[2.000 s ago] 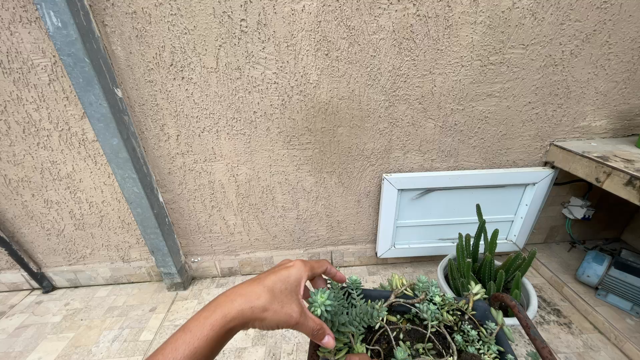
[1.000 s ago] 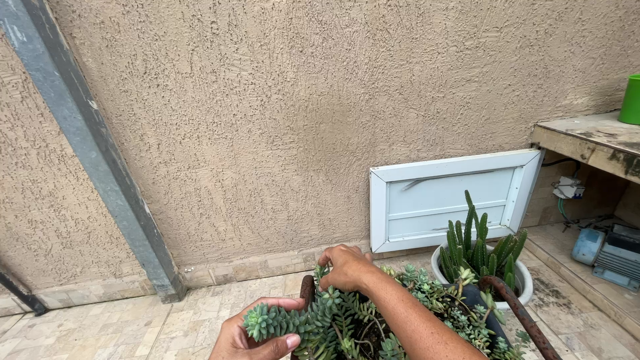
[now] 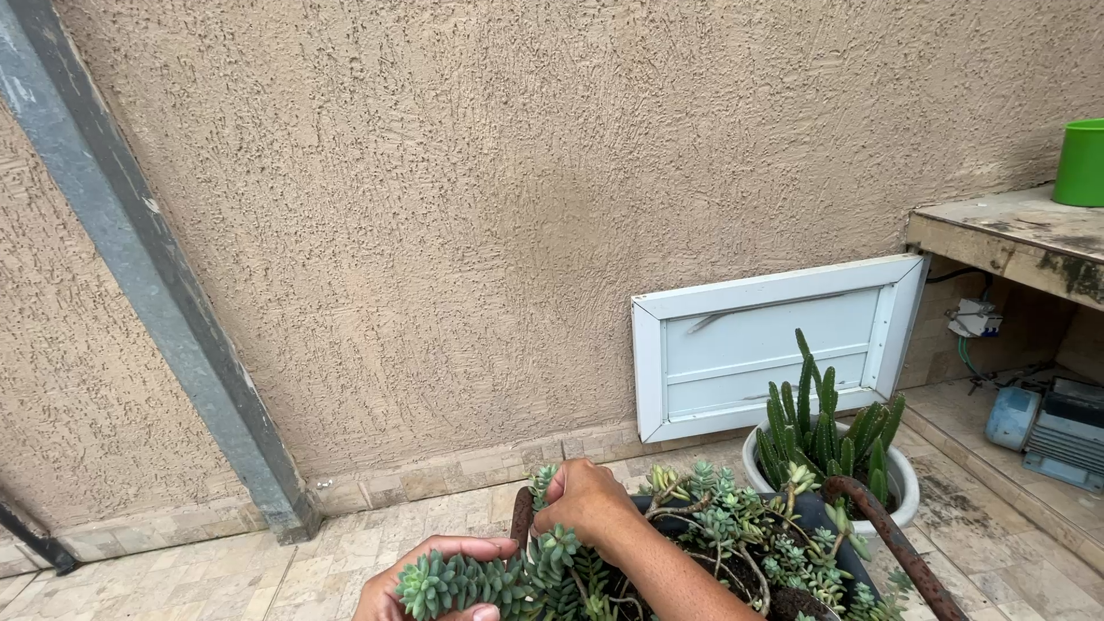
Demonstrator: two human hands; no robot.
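My left hand (image 3: 431,573) is at the bottom, its fingers and thumb around a thick trailing succulent stem (image 3: 466,586) with plump blue-green leaves. Just right of it, my right hand (image 3: 591,504) pinches a leafy part of the succulents at the left rim of a dark planter (image 3: 815,511); its fingertips are partly hidden. Thinner, paler succulents (image 3: 729,517) with bare, curving stems spread over the soil on the right. A rusty metal bar (image 3: 522,517) stands beside my fingers, and another rusty curved bar (image 3: 897,539) arches over the planter's right side.
Behind the planter, a white pot (image 3: 906,492) holds an upright cactus (image 3: 824,423). A white framed panel (image 3: 768,345) leans on the rough wall. At right are a stained ledge (image 3: 1000,237), a green container (image 3: 1082,164) and a motor (image 3: 1069,431). A metal post (image 3: 172,319) stands at left.
Two seconds ago only one hand showed, at the planter's left edge. A second has since come in; one hand supports the thick stem while the other reaches over the rim. The view has shifted right.
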